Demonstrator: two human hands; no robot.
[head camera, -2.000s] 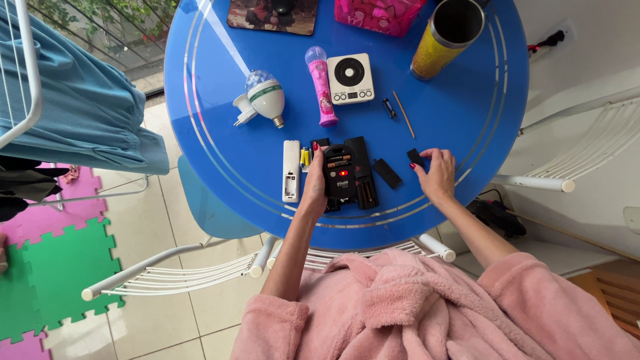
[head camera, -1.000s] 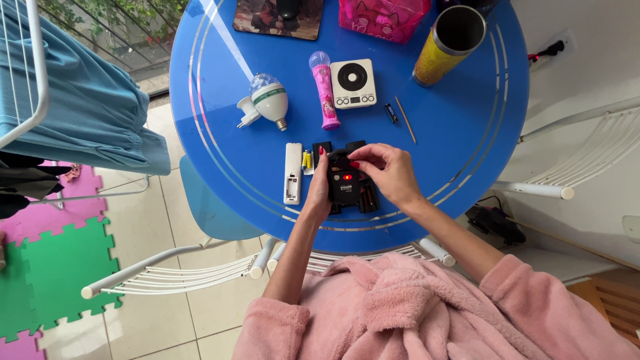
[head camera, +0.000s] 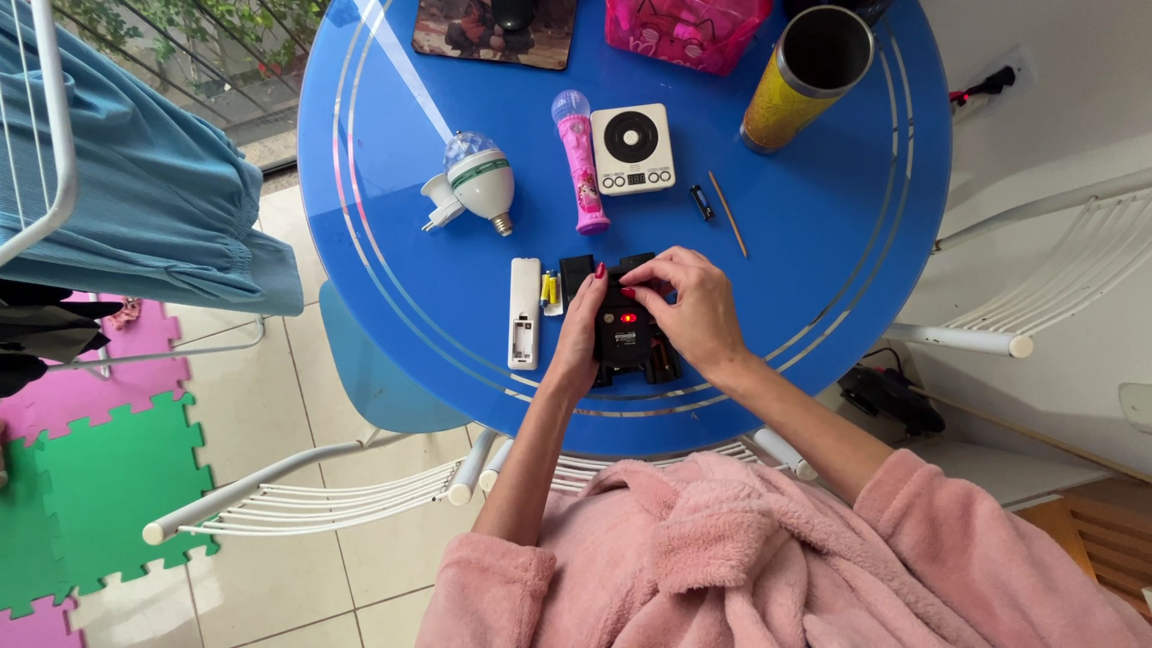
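A black battery-powered device (head camera: 625, 337) with a lit red light lies near the table's front edge. My left hand (head camera: 579, 333) grips its left side. At its upper part are the fingertips of my right hand (head camera: 688, 306); what they pinch is mostly hidden, a small dark edge shows. Left of the device lie a white remote control (head camera: 524, 315) with its battery bay uncovered and yellow-and-blue batteries (head camera: 550, 289). Behind it are a pink toy microphone (head camera: 584, 171), a white device with a round black top (head camera: 633, 144), a black battery (head camera: 702, 202) and a thin wooden stick (head camera: 728, 214).
On the round blue table (head camera: 405, 270) stand a white crystal-domed bulb (head camera: 483, 183), a yellow metal-rimmed tumbler (head camera: 792, 99) and a pink translucent bag (head camera: 684, 31). A mouse pad (head camera: 540, 45) lies at the back. White chair frames (head camera: 342, 504) border the table's front.
My right hand has moved left from the table on the device's right, where it held a small black piece, onto the device. The dark piece that lay right of the device no longer shows there.
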